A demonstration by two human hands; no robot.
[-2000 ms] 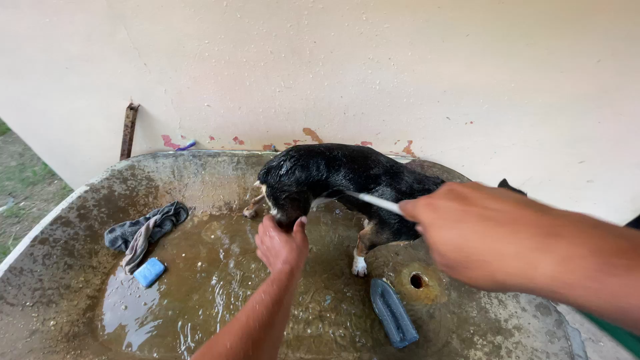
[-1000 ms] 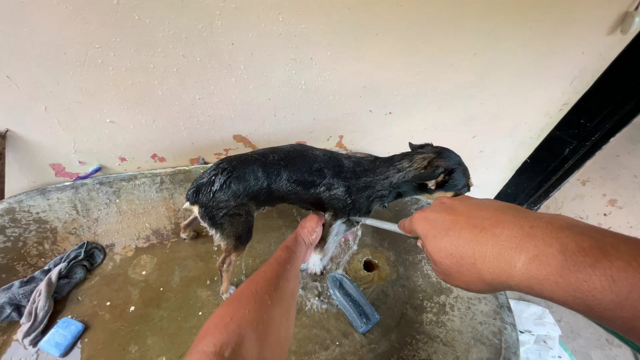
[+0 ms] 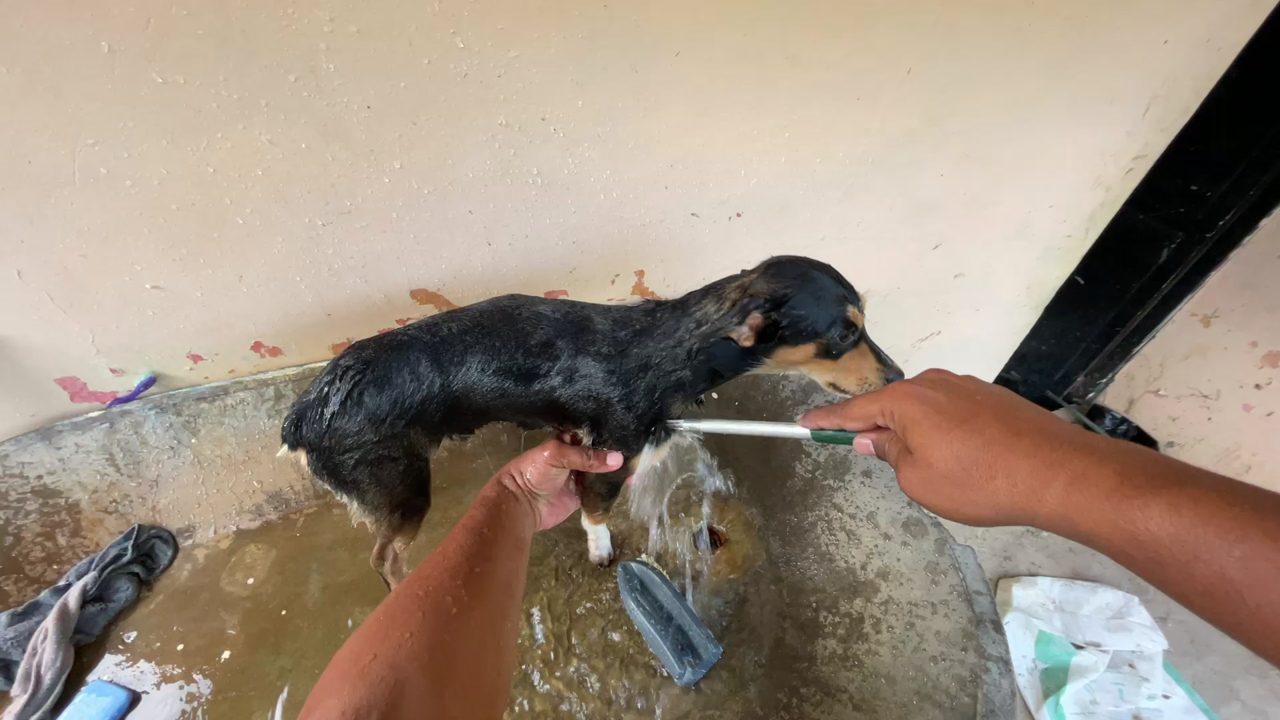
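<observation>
A wet black dog [image 3: 520, 350] with tan and white markings stands in a shallow concrete basin [image 3: 850, 600], its head toward the right. My left hand [image 3: 555, 480] is around the upper part of a front leg, the fingers partly hidden behind it. My right hand [image 3: 910, 440] grips a thin pale tube with a green section [image 3: 750, 428]. The tube's far end is at the dog's chest, and water falls from there into the basin. Below lies a grey boat-shaped object [image 3: 668, 622], near the drain hole [image 3: 712, 538].
A wet grey cloth [image 3: 90, 600] and a blue bar [image 3: 98, 702], perhaps soap, lie at the basin's left. A purple toothbrush-like item [image 3: 133, 390] rests on the back rim by the wall [image 3: 600, 150]. A white and green sack [image 3: 1085, 640] is on the floor at the right.
The dog's head, turned down a second ago, is now raised in profile. My left hand has gone from the hind leg to the front leg since two seconds ago. The view has shifted right.
</observation>
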